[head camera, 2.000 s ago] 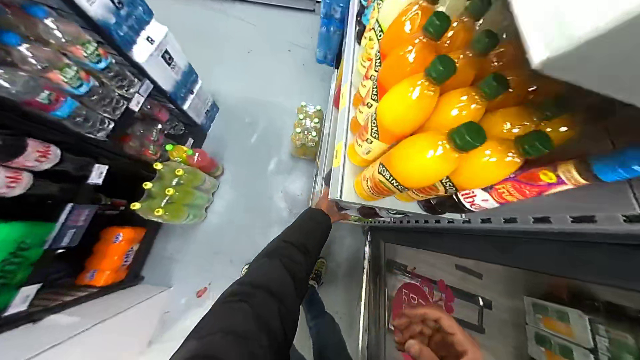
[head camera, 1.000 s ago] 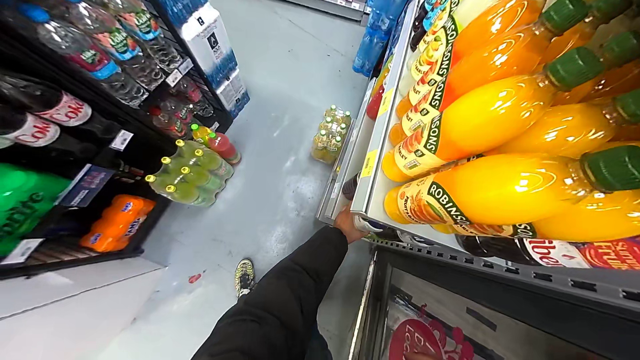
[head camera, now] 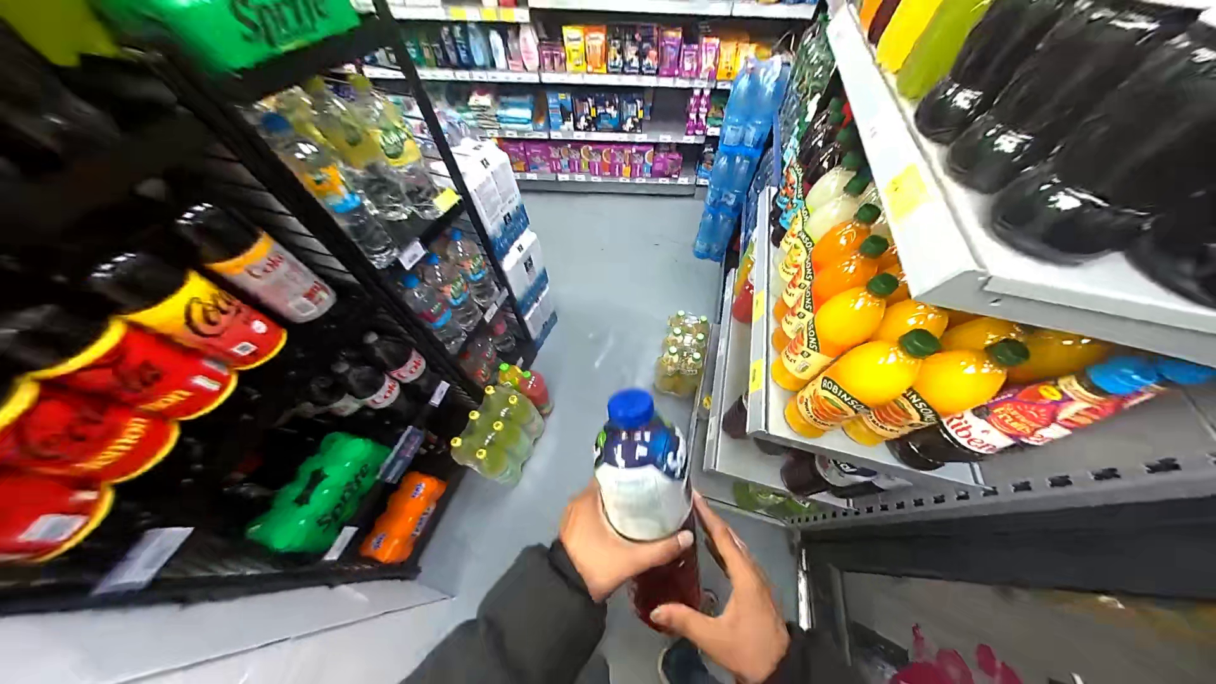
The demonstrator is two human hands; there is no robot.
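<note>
A plastic drink bottle [head camera: 646, 484] with a blue cap, a blue-and-white label and dark red liquid is upright in front of me, over the aisle floor. My left hand [head camera: 608, 546] grips its middle from the left, thumb across the front. My right hand [head camera: 736, 603] curves around the lower right side, its fingers against the bottle. To the right, Robinsons squash bottles [head camera: 860, 375] with green caps stand on a shelf, beside a Ribena bottle [head camera: 1026, 413] with a blue cap lying at a slant in view.
At left, a black rack [head camera: 418, 518] holds cola bottles, Sprite and Fanta multipacks. Green bottle packs [head camera: 499, 432] and another bottle pack [head camera: 681, 353] stand on the floor. A white shelf edge [head camera: 959, 256] with dark bottles juts in at upper right. Stocked shelves [head camera: 617, 81] cross the far end.
The blue-capped bottle is now in both hands. My left arm, which reached to the lower right shelf, has drawn back to the middle. The view has tilted up along the aisle.
</note>
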